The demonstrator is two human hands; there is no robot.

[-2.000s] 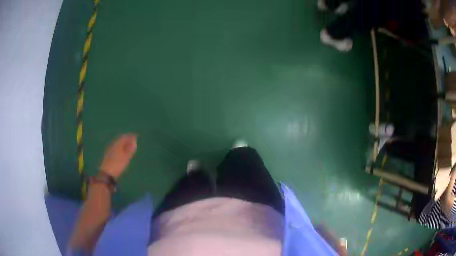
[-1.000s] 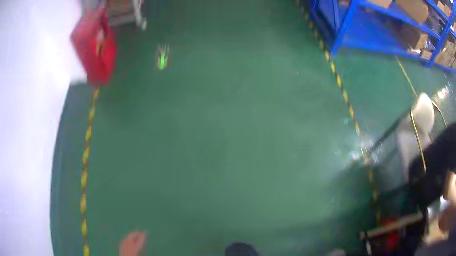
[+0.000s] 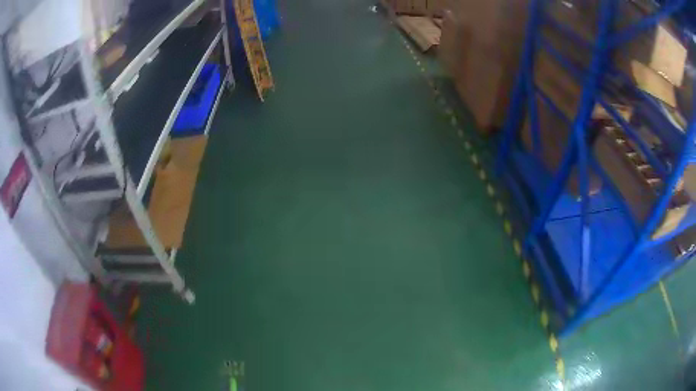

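Note:
Neither of my hands is in the picture. Nearest in front of me is the green floor, an aisle running away from me. A red box-like object stands at the lower left by the white wall. A small bright green mark shows on the floor at the bottom edge, blurred.
At left stands a white-framed rack with a brown board and a blue item low down. A yellow-orange lattice object stands beyond. At right are a blue rack, large brown cartons and yellow-black tape.
The view has moved forward along the aisle and tilted up. The racks have come nearer, the red object sits lower, and the hand seen earlier at lower left has left the picture.

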